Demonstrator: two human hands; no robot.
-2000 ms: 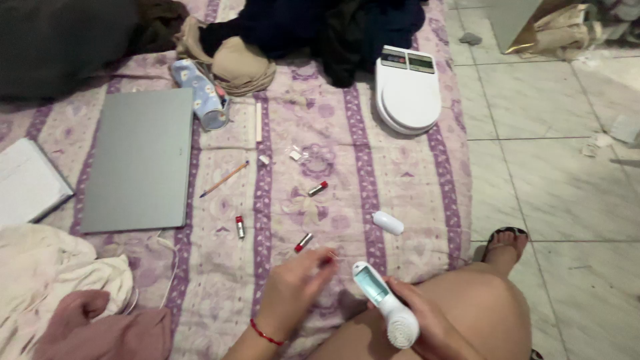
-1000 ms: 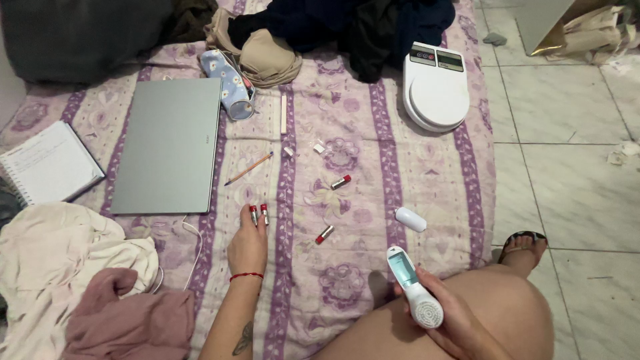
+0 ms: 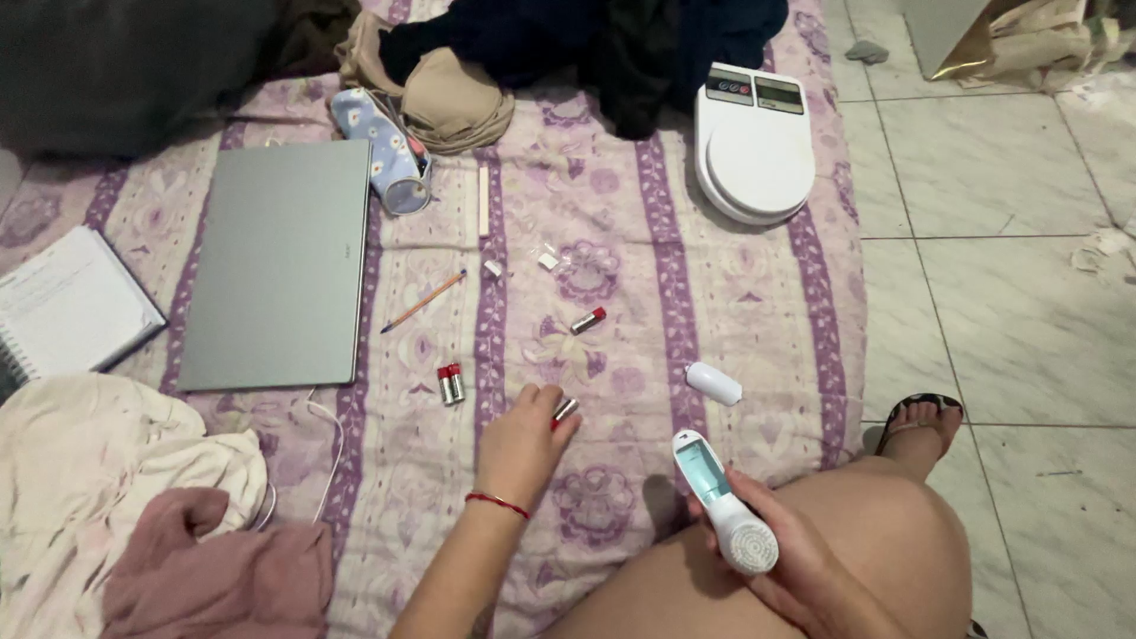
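My left hand [image 3: 524,444] has its fingertips on a red and silver battery [image 3: 564,413] on the bedspread; part of the battery is hidden by the fingers. Two more batteries [image 3: 451,384] lie side by side to its left, and another battery [image 3: 588,320] lies farther up. In my right hand [image 3: 772,524], above my thigh, is a white handheld device [image 3: 728,506] with a round textured head and an uncovered, pale blue battery compartment. Its white cover [image 3: 713,383], detached, rests on the bedspread just beyond it.
A white kitchen scale [image 3: 754,151] lies at the upper right. On the left are a grey laptop [image 3: 277,266], a spiral notebook [image 3: 80,302] and clothes [image 3: 222,568]. A pen [image 3: 423,302] and a floral pencil case [image 3: 382,151] lie nearby.
My left hand first went left to a battery, where two now lie together, then came back right to the battery nearest me. My right hand still holds the device.
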